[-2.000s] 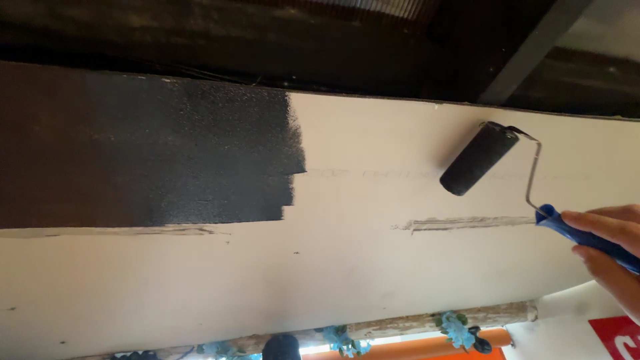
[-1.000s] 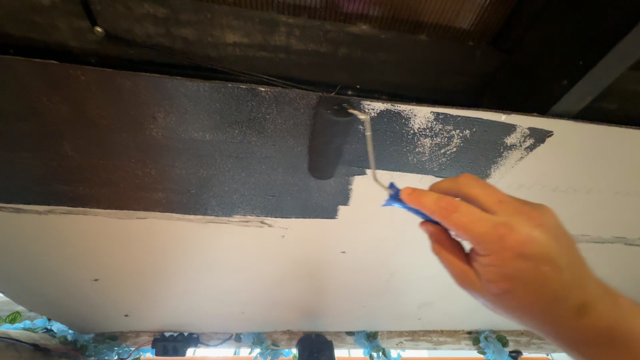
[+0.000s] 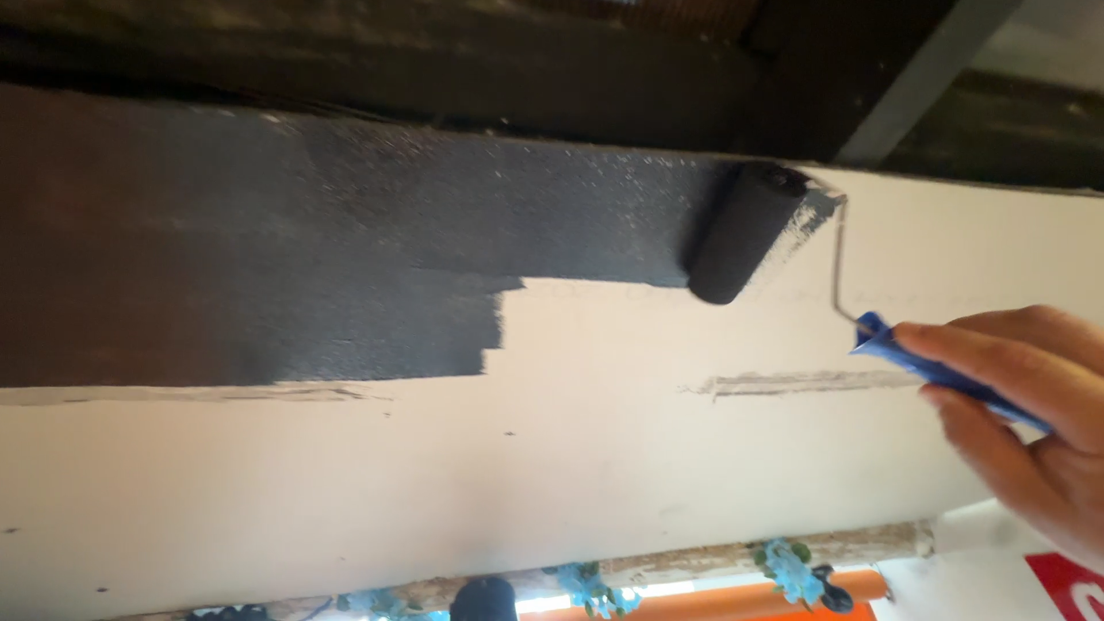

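My right hand [image 3: 1026, 405], at the right edge, grips the blue plastic handle of a small paint roller [image 3: 749, 233]. Its dark cylinder lies tilted against the pale panel [image 3: 595, 457], close under the dark beam, at the right end of a band of dark paint [image 3: 414, 233]. A bent metal rod joins cylinder and handle. Thin, streaky paint shows just right of the cylinder. The band's lower part ends in a stepped edge further left. My left hand is out of view.
Dark beams [image 3: 604, 86] run along the top. Grey smears [image 3: 802, 382] mark the panel below the roller. At the bottom are a wooden pole [image 3: 690, 561] with blue artificial flowers [image 3: 789, 569], a dark rounded object [image 3: 483, 599], an orange bar [image 3: 716, 601] and a red sign [image 3: 1069, 582].
My right hand has moved the roller left along the panel, then back right. Dark paint now covers an upper strip that was bare two seconds ago.
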